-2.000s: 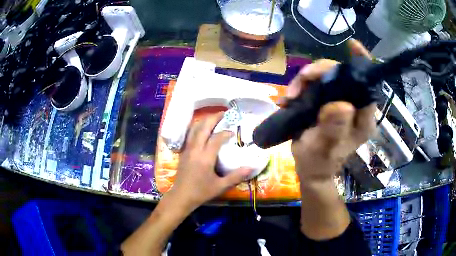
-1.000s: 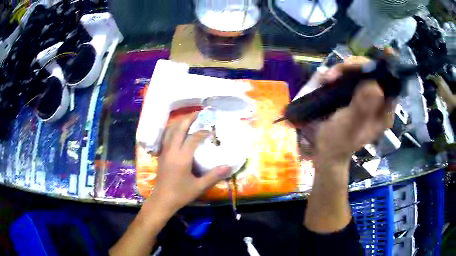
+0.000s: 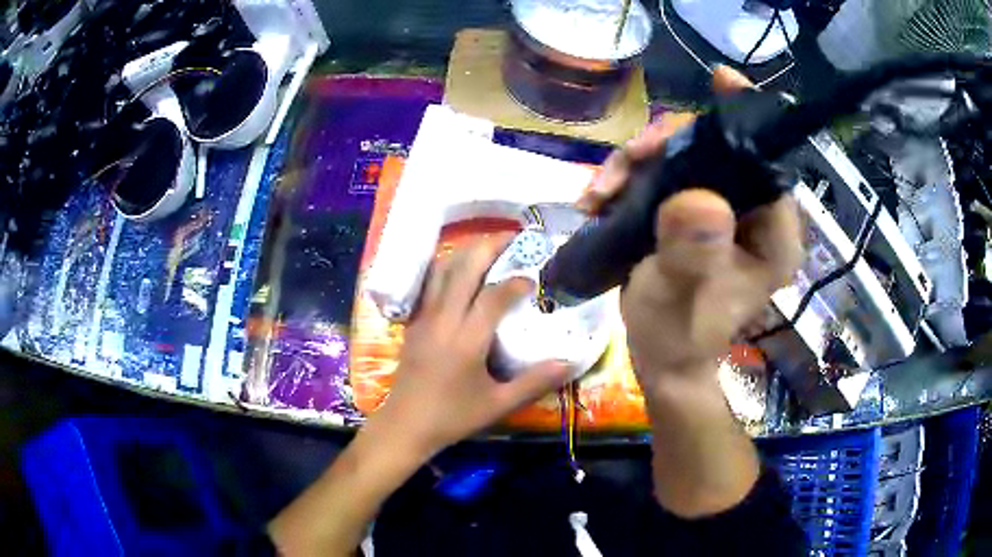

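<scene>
A white camera housing with an L-shaped arm and round cup lies on the orange mat. My left hand grips the cup from its left side, fingers on top and thumb at the front. A pale round disc shows inside the cup. My right hand holds a black electric screwdriver, pointing down and left over the cup. Its tip is hidden or too blurred to see. Thin wires with a small white plug hang from the housing over the bench edge.
A dark pot with white contents and a thin stick stands on a tan board behind. Two white housings with black openings are at the left. Silver-white boxes stand right, a black cable across them. Blue crates are below the bench.
One second ago the screwdriver was right of the housing with its bit visible. It has moved left, over the cup. My left hand keeps its hold. The whole view has shifted.
</scene>
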